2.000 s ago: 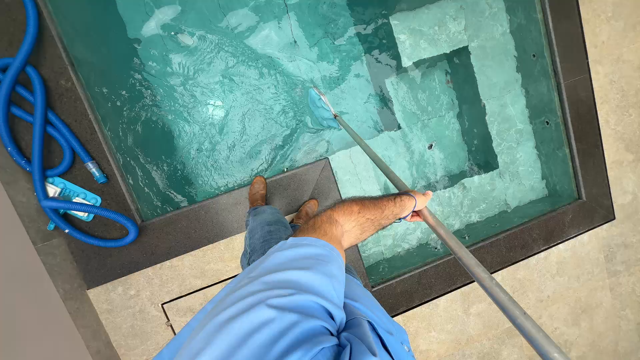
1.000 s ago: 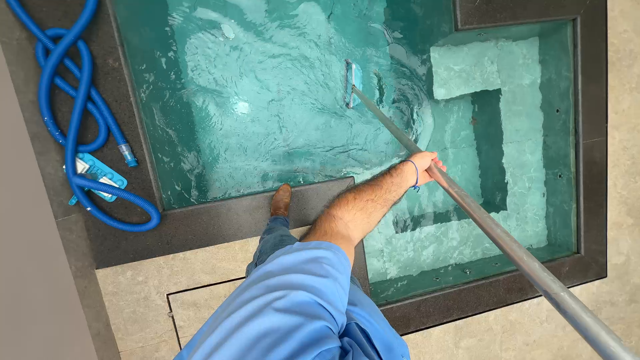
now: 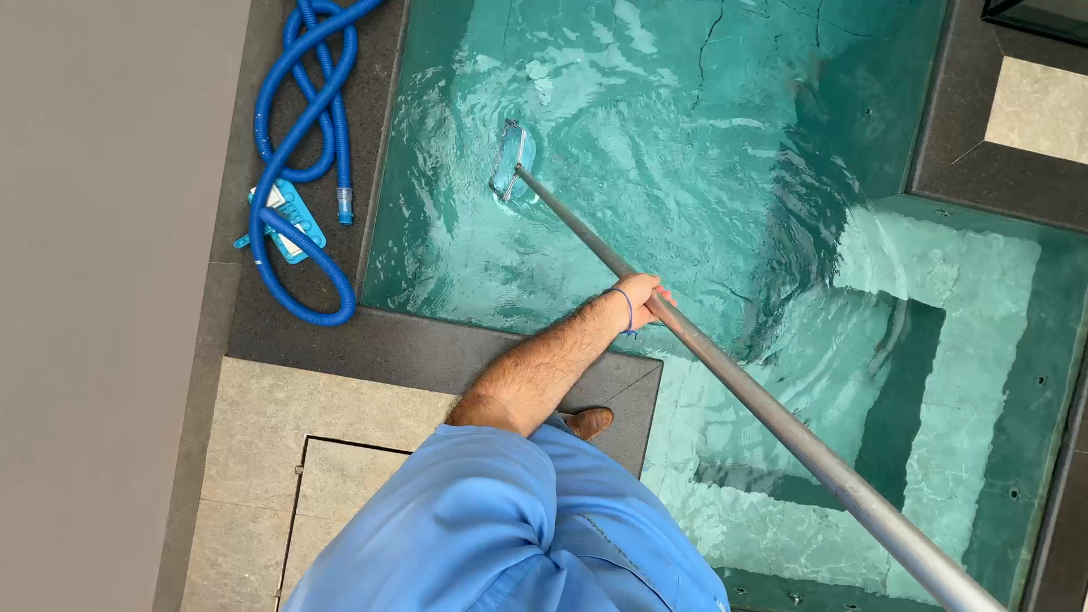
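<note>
My left hand (image 3: 648, 299), with a thin blue band around its wrist, is closed around a long grey metal pole (image 3: 786, 422). From the hand the pole runs up and left to a blue pool skimmer net (image 3: 513, 161) at the water's surface, with small ripples around it. The other end of the pole leaves the view at the lower right. My right hand is out of view. Under the pole lies the pool water (image 3: 680, 195), with pale submerged steps (image 3: 943, 374) on the right.
A coiled blue ribbed hose (image 3: 263, 170) and a blue and white plastic item (image 3: 297, 223) lie on the dark stone coping (image 3: 408, 340) at the left. A brown shoe (image 3: 590, 422) stands on the coping's corner. A hatch (image 3: 344, 484) is set in the beige tiles.
The skimmer net has moved across the water toward the pool's left wall, where the hose lies. My left hand has kept hold of the pole. The view has shifted.
</note>
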